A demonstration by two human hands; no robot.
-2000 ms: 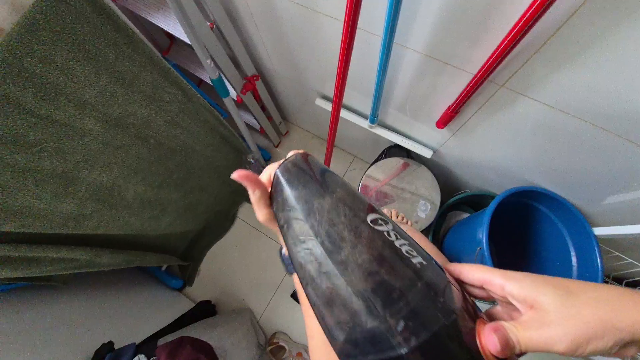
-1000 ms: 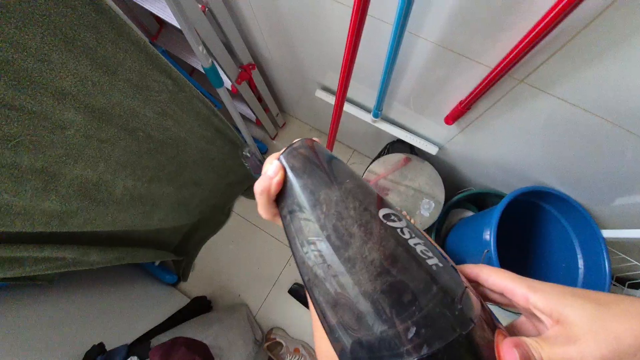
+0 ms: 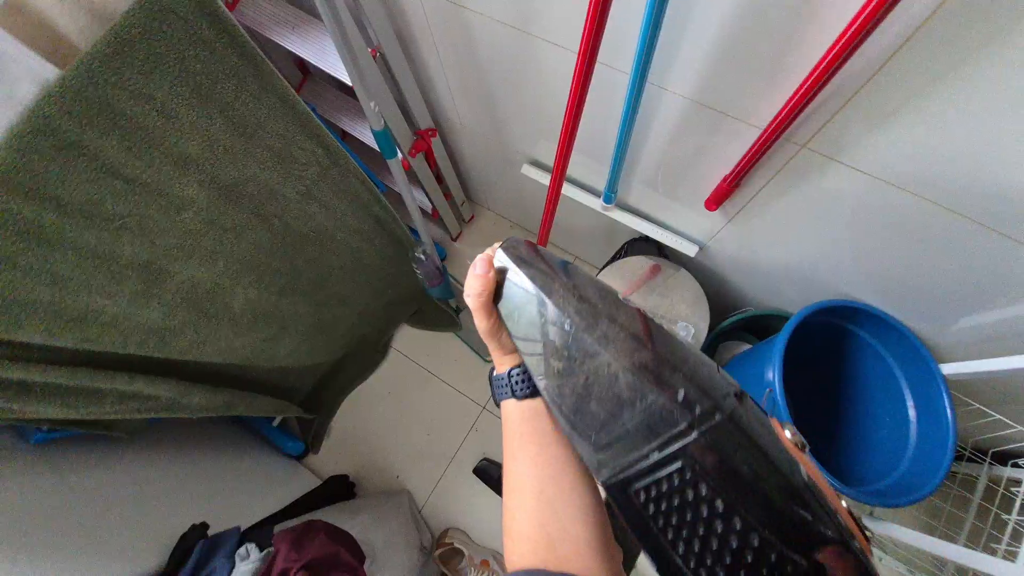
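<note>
My left hand [image 3: 486,300] grips the narrow front end of a handheld vacuum cleaner [image 3: 608,368], with the thumb on its near edge and the other fingers hidden behind it. The vacuum has a smoky, dusty see-through dust cup, a black body with a dimpled panel, and an orange strip along its right side. It lies diagonally across the view, its rear end cut off at the bottom. A dark watch strap [image 3: 514,384] is around my left wrist. My right hand is not visible.
A green towel [image 3: 192,216] hangs at left beside a folding ladder [image 3: 384,120]. Red and blue poles [image 3: 636,96], a squeegee [image 3: 664,234], a round-lidded bin [image 3: 664,296], a blue bucket [image 3: 864,400] and a wire rack [image 3: 988,464] stand along the wall. Clothes [image 3: 312,548] lie at lower left.
The vacuum has turned, so its brand lettering is out of sight and the dimpled panel shows. My right hand, earlier on its right side, has gone from view. My left hand still holds the front end.
</note>
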